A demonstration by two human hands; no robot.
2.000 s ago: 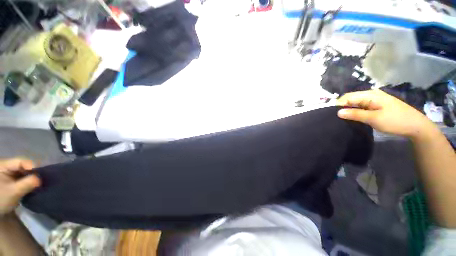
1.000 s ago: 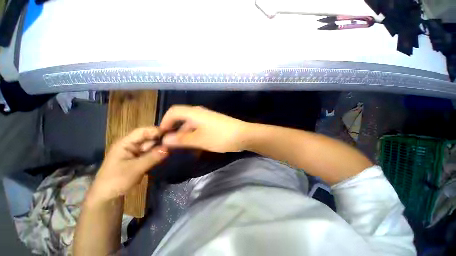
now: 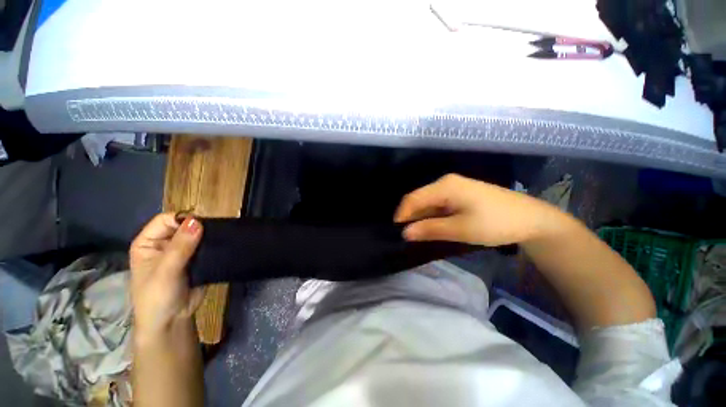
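Observation:
A black cloth piece (image 3: 294,248) is stretched sideways in front of the wearer's lap, below the table edge. My left hand (image 3: 165,258) pinches its left end between thumb and fingers. My right hand (image 3: 458,213) grips its upper edge at the right with the fingertips. The cloth's far right part passes under my right hand and is partly hidden.
The white table (image 3: 239,52) has a ruler-marked front edge. Pink-handled thread snips (image 3: 571,48) and a thin rod (image 3: 497,29) lie on it, with black labels or tabs (image 3: 649,48) at the right. Pale cloth (image 3: 76,326) is lower left, a green basket (image 3: 649,254) right.
The view has tilted down from the table. A second ago my hands were close together; now they are apart, with the black cloth spread between them. My right hand has moved right.

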